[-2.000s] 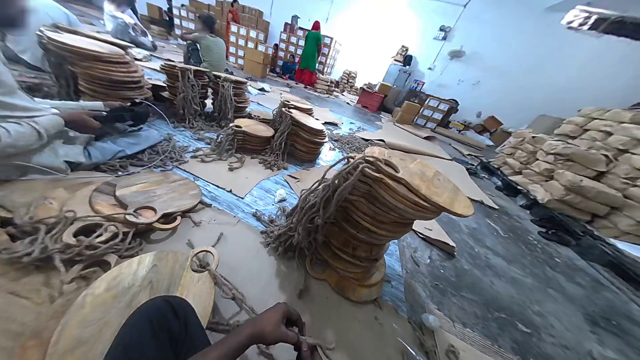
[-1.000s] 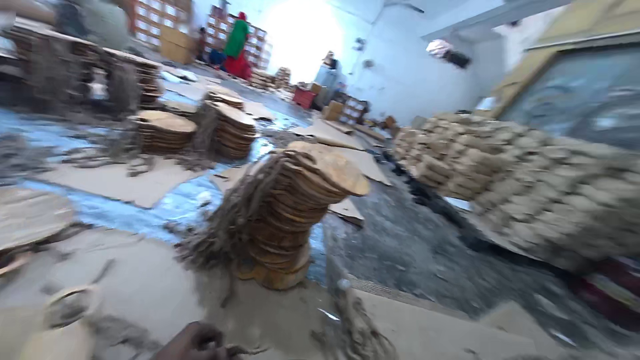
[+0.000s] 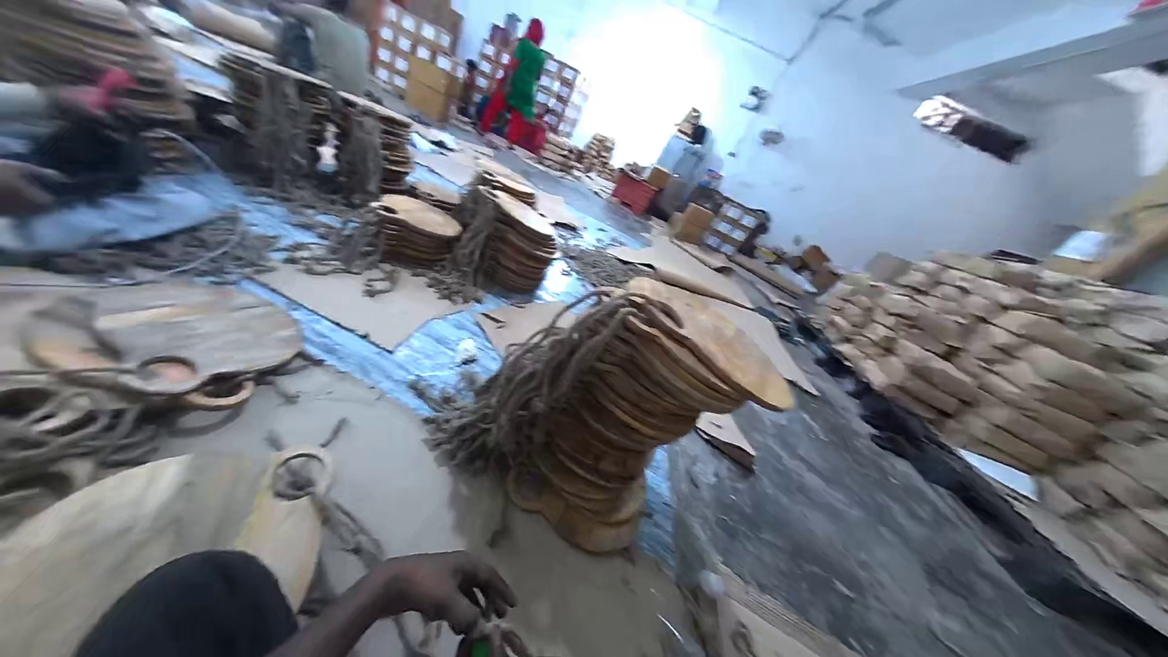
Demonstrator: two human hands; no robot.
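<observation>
At the bottom, my left hand (image 3: 447, 591) has its fingers curled on a piece of grey-brown rope (image 3: 502, 635), beside a small green thing cut off by the frame edge. My right hand is out of view. Left of the hand lies a round wooden board (image 3: 137, 520), its handle pierced by a hole with rope through it; my dark-clothed knee (image 3: 196, 607) partly covers the board. Beyond the hand leans a tall stack of wooden boards (image 3: 602, 429), with a thick bunch of rope (image 3: 529, 392) hanging from the handle holes.
Loose boards (image 3: 201, 333) and rope lie at left, near a co-worker's hand (image 3: 26, 187). Shorter board stacks (image 3: 516, 242) stand beyond on cardboard and blue sheeting. Brown wrapped packages (image 3: 1022, 356) are piled at right. A person in green and red (image 3: 525, 82) stands far back.
The view swung right and then partly back. My left hand remains low in the view by the rope; no other plain change shows.
</observation>
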